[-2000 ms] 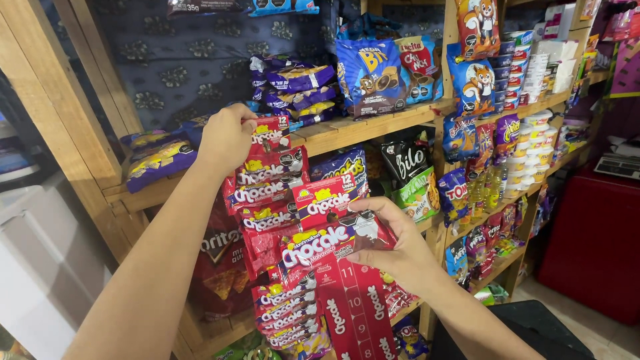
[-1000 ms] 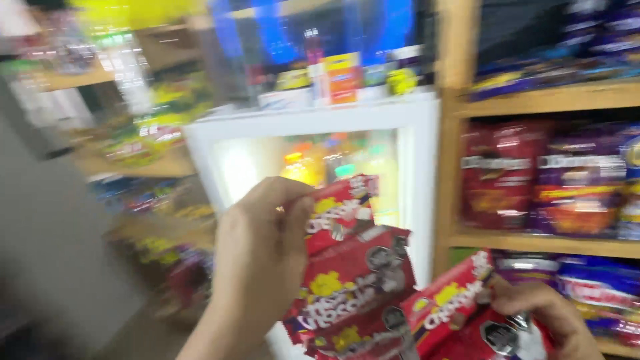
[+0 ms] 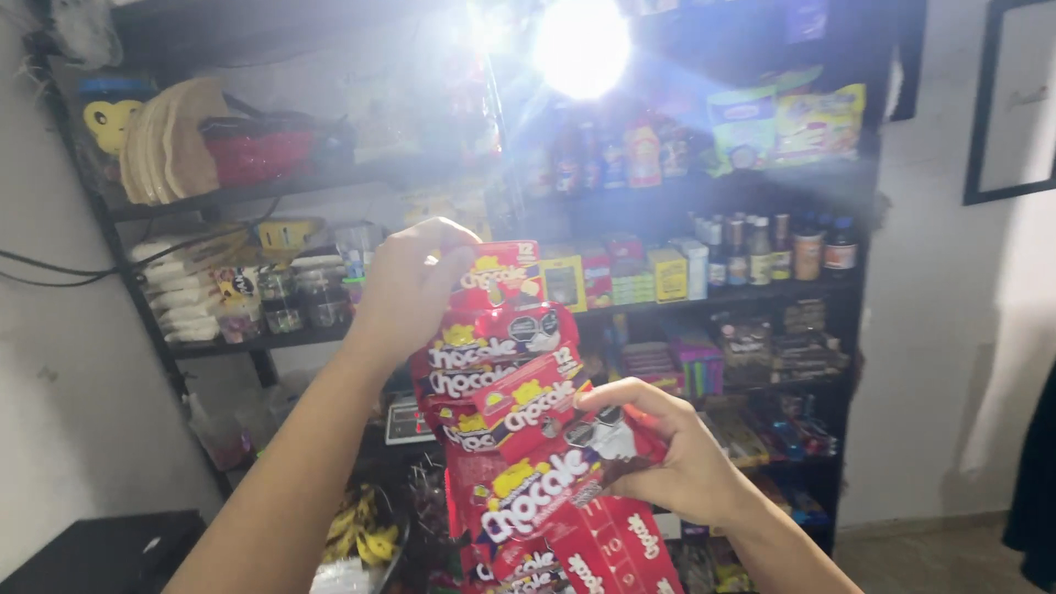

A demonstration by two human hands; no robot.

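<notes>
My left hand (image 3: 421, 289) pinches the top card of a hanging strip of red snack packets (image 3: 470, 351), which bear white and yellow print and hang in a column below it. Just right of and in front of it, my right hand (image 3: 668, 454) grips a second red display strip (image 3: 528, 400) at its upper packet (image 3: 553, 478), thumb and fingers on the wrapper. Numbered red backing card (image 3: 615, 544) shows below that hand. The two strips overlap, and their lower ends run out of the frame.
Dark metal shelving (image 3: 223, 346) stands ahead, with tostadas (image 3: 169, 140), bottles (image 3: 759, 247), small boxes (image 3: 668, 276) and bagged goods. Bananas (image 3: 363, 528) lie low at the left behind my forearm, near a scale (image 3: 408, 421). A black surface (image 3: 107, 544) is at lower left. A bright lamp (image 3: 584, 45) glares above.
The view has swung from wooden snack racks, past a lit white fridge, to dark shelves. Both hands still hold the red packet strips, which were in front of the wooden rack two seconds ago.
</notes>
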